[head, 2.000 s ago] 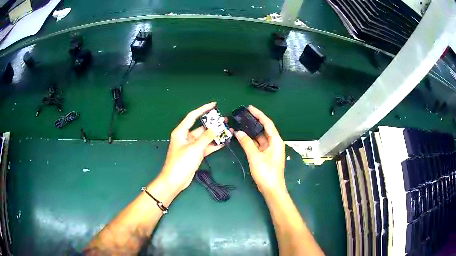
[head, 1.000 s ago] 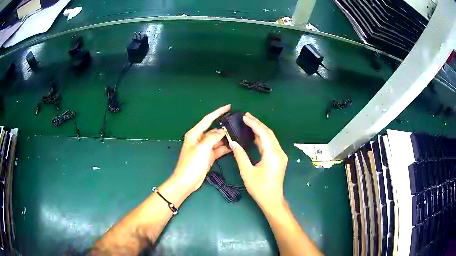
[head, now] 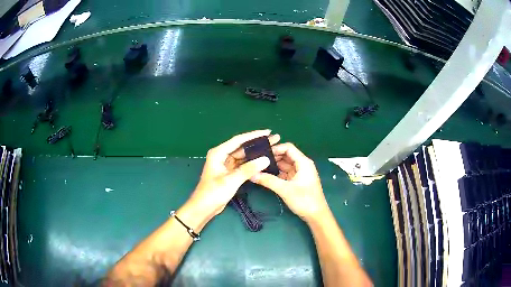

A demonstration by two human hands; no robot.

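Observation:
My left hand (head: 227,168) and my right hand (head: 291,176) hold a black adapter housing (head: 259,150) between them at the middle of the view. My left thumb presses on its near face and my left fingers reach round its far side. My right fingers hold its right edge. The pale circuit board cannot be seen now; the housing or my fingers hide it. A bundled black cord (head: 246,213) hangs or lies just below my hands, over the green bench.
Part-built adapters (head: 328,63) and cord bundles (head: 261,94) lie on the green belt (head: 190,123) beyond my hands. A white frame post (head: 431,106) slants at the right. Tray stacks (head: 446,213) stand at the right and left edges. Paper sheets (head: 42,28) lie at the far left.
The circuit board in my left hand and the housing in my right hand have come together, and the board has gone out of sight. Adapters on the belt have moved left.

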